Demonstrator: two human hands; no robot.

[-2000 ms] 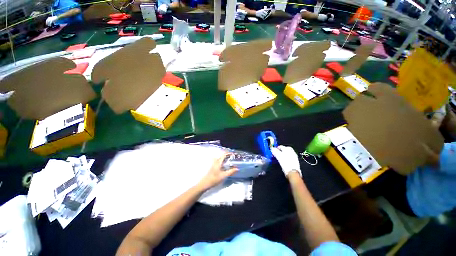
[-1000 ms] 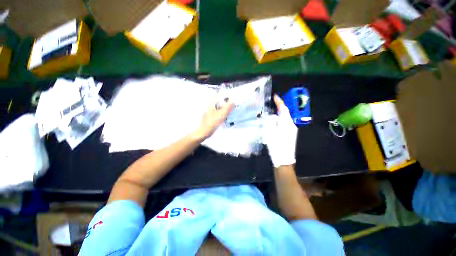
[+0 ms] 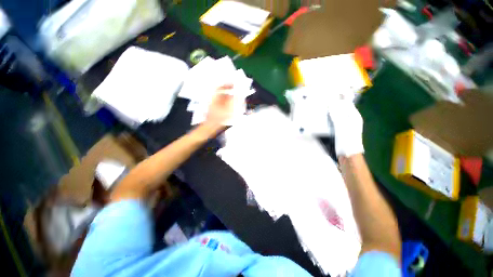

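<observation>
My bare left hand (image 3: 220, 108) is on the loose white leaflets (image 3: 210, 81); blur hides whether it grips one. My white-gloved right hand (image 3: 346, 123) holds the bagged white device (image 3: 313, 112), dark feet showing, just in front of an open yellow box (image 3: 331, 71). The pile of clear poly bags (image 3: 286, 162) lies between and below my hands, glaring white, with a reddish patch near its lower end. The blue tape dispenser (image 3: 413, 256) is at the lower right, partly cut off.
A soft white stack (image 3: 141, 84) lies left of the leaflets, with a large plastic-wrapped bundle (image 3: 100, 30) beyond. More yellow boxes stand on the green surface, one at the right (image 3: 426, 164) and one at the top (image 3: 236, 24). An open brown carton (image 3: 81, 167) is below the bench at left.
The view has turned left. My left hand has left the device and moved to the leaflets. My right hand has carried the bagged device away from the tape dispenser to a yellow box.
</observation>
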